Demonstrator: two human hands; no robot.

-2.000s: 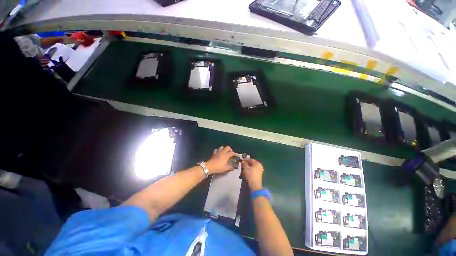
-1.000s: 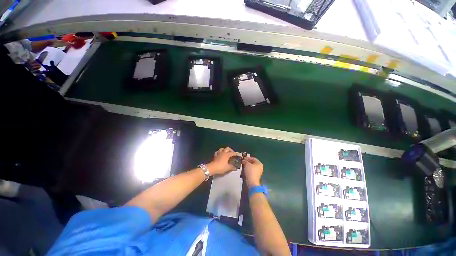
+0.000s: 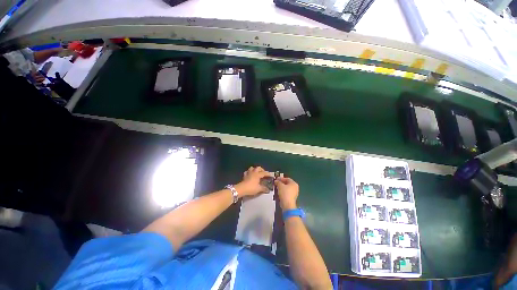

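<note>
A tablet unit (image 3: 256, 220) with a large silver inner area lies on the green bench in front of me. My left hand (image 3: 253, 182) is at its top end, with its fingers on a small dark circuit board (image 3: 268, 183). My right hand (image 3: 287, 191) is at the tablet's top right corner, its fingertips pinched beside the board. Whatever is between the right fingertips is too small to tell. A silver bracelet or watch is on my left wrist and a blue band on my right.
A white board tray (image 3: 384, 218) with circuit boards in two columns stands at right. A bright tablet in a black tray (image 3: 211, 170) lies at left. Beyond the pale rail, the green conveyor (image 3: 351, 113) carries tablets in black trays. A black cylindrical device (image 3: 475, 173) and a person's arm are far right.
My hands stay at the tablet's top end with only slight finger movement. The view has shifted slightly. Another black tray now shows at the conveyor's far right.
</note>
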